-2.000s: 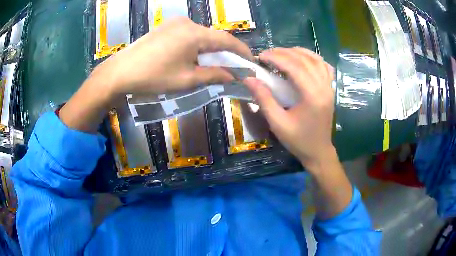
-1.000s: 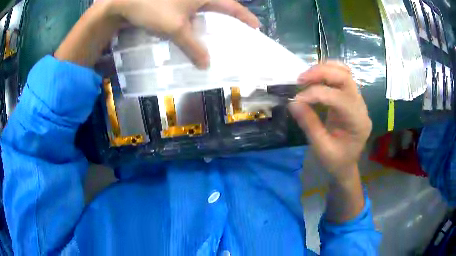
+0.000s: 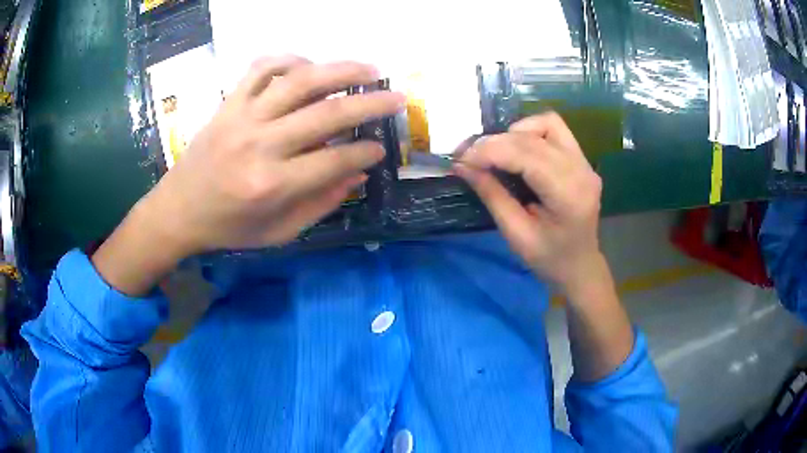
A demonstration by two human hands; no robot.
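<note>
My right hand (image 3: 544, 199) pinches a small grey tape piece (image 3: 431, 160) between thumb and fingertips, at the lower end of an LCD module (image 3: 456, 111) with an orange flex cable (image 3: 416, 124). My left hand (image 3: 279, 150) is spread over the tray (image 3: 380, 199), its fingertips beside that module; whether it holds anything cannot be told. A bright white release liner sheet (image 3: 389, 31) lies across the upper part of the tray. Another module (image 3: 181, 97) shows left of my left hand. The rest of the near row is hidden under that hand.
A stack of white sheets (image 3: 743, 80) lies at the right, with a yellow strip (image 3: 716, 172) below it. Glossy film (image 3: 659, 80) and an olive patch (image 3: 580, 124) are on the green bench. A red object (image 3: 721, 243) and another blue sleeve (image 3: 779, 257) are at the right.
The liner sheet was peeled between both hands and now lies at the top, out of them. My left hand moved down over the tray. My right hand moved left to the right-hand module with the grey piece.
</note>
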